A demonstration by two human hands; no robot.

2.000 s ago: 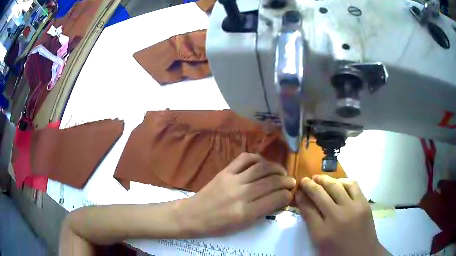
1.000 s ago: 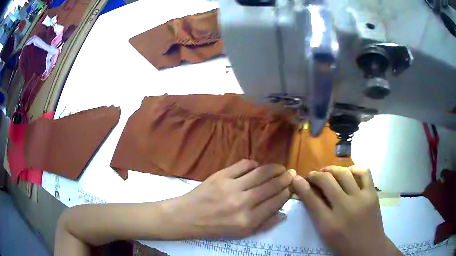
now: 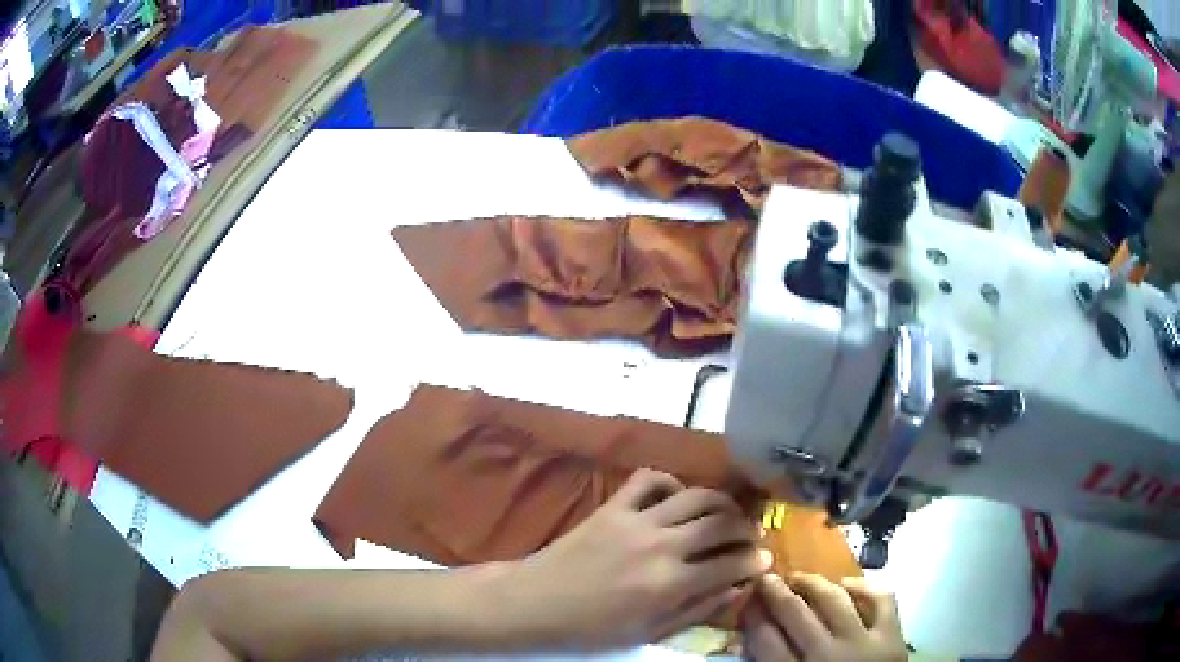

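A rust-brown gathered panel (image 3: 505, 479) lies on the white table, its right end under the head of the sewing machine (image 3: 828, 349). My left hand (image 3: 647, 569) lies on its near right part, fingertips pinching the cloth edge just in front of the lamp-lit needle area. My right hand (image 3: 822, 621) is beside it, fingertips touching the left fingertips and holding the same cloth; its lower part is cut off by the bottom edge. The machine head hides part of the needle area. A smooth flat cut panel (image 3: 214, 427) lies at the left.
Two ruffled pieces lie behind, one in mid-table (image 3: 621, 278) and one at the far edge (image 3: 699, 155), before a blue bin (image 3: 776, 97). Red cloth (image 3: 39, 388) is under the flat panel. Pale straps (image 3: 168, 155) lie on the side board. A red cord (image 3: 1039, 569) hangs right of the needle.
The view has tilted up, bringing the far ruffled piece and blue bin into view. Both hands remain at the panel's near edge, fingertips together.
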